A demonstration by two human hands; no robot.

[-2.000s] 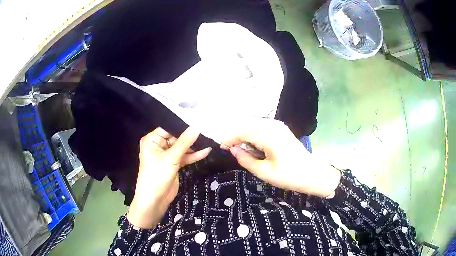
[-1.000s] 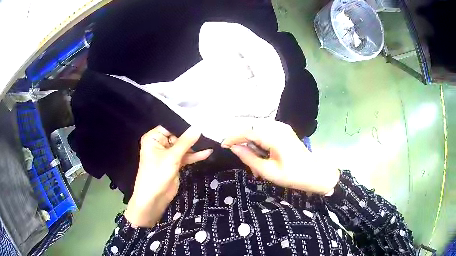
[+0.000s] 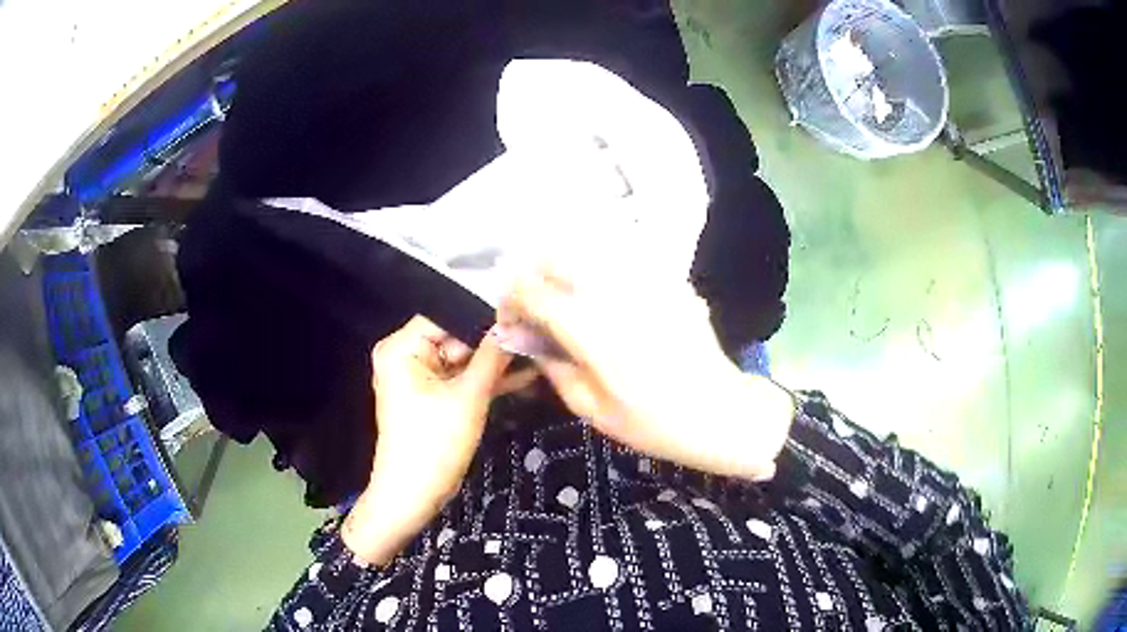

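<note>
A dark garment lies draped over my lap. A bright white lining lies on it, with a narrow dark folded edge along its lower left side. My left hand pinches the dark edge between thumb and fingers. My right hand is bent over the white lining, its fingertips close to or touching my left fingertips at the edge. What the right fingertips hold is hidden or blurred; no needle or thread can be made out. Whether a tool lies in the right palm cannot be seen.
A pale curved table edge is at the upper left. Blue plastic crates with grey cloth beside them stand at the left. A clear bin with white scraps stands at the upper right beside a metal frame. The green floor has a yellow line.
My right hand has moved left and turned over towards my left fingertips. My left hand has shifted slightly right. The dark tool seen earlier in the right palm no longer shows.
</note>
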